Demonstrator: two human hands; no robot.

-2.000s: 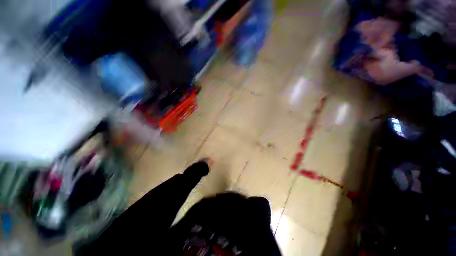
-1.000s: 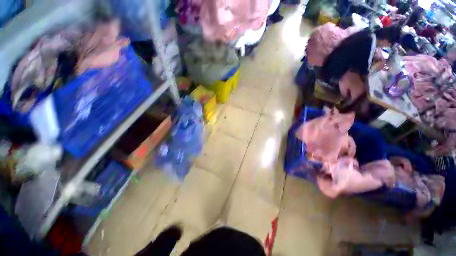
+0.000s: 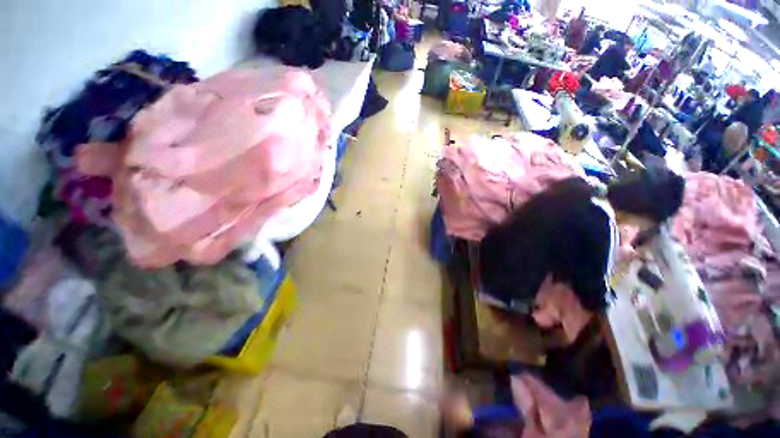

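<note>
Neither of my hands can be made out in the picture. Nearest on the left, a large bundle of pink garments (image 3: pixel 227 162) is piled high against the white wall. Below it, grey-green cloth (image 3: pixel 175 304) bulges over a yellow crate (image 3: pixel 272 329) on the floor. On the right, another heap of pink cloth (image 3: pixel 505 175) lies beside the aisle. More pink cloth (image 3: pixel 552 411) lies low at the bottom right, by a blue edge. The lower edge of the picture is blurred.
A tiled aisle (image 3: pixel 376 257) runs ahead between the piles. A person in dark clothing (image 3: pixel 552 244) leans at a white sewing table (image 3: pixel 633 351) on the right. Further off are another yellow crate (image 3: pixel 464 101), sewing tables and people. A white table (image 3: pixel 346 90) stands behind the left bundle.
The view has moved forward along the aisle and tilted up. The blue crates have left the view, and the left pink bundle and the person now appear much nearer.
</note>
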